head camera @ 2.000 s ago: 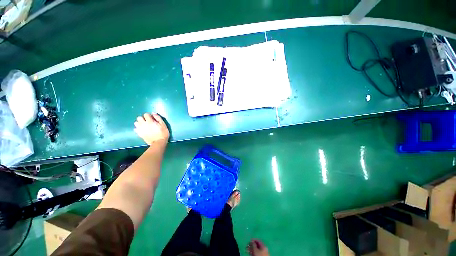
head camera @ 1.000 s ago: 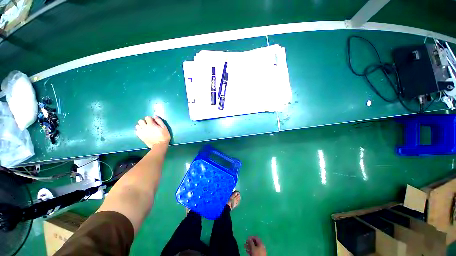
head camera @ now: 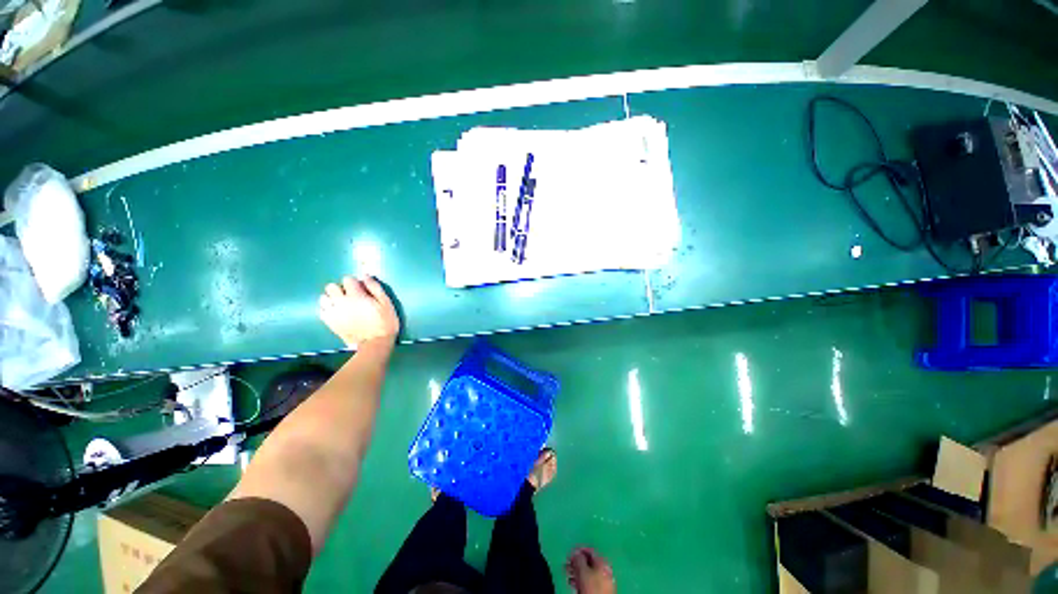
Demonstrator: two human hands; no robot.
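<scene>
My left hand [head camera: 359, 311] rests on the front edge of the green bench [head camera: 279, 221], fingers curled and pointing down. Nothing shows in it, but its underside is hidden. My right hand is not in view. A flat pile of white sheets or pouches [head camera: 603, 209] lies on the bench to the right of my left hand. Two dark marker pens [head camera: 501, 209] lie side by side on the pile. A blue plastic stool [head camera: 482, 435] with a dimpled seat is below the bench edge, in front of my legs.
A black box-shaped device [head camera: 961, 180] with a looped cable is at the bench's right. Plastic bags [head camera: 46, 250] and small dark parts [head camera: 114, 284] lie at its left end. A fan [head camera: 29, 499] and carton [head camera: 145, 540] are lower left. Open cartons [head camera: 905, 540] and another blue stool [head camera: 992, 323] are right.
The bench, pile and pens sit slightly lower in the picture, as the view has tilted a little. My left hand stays at the same place on the bench edge.
</scene>
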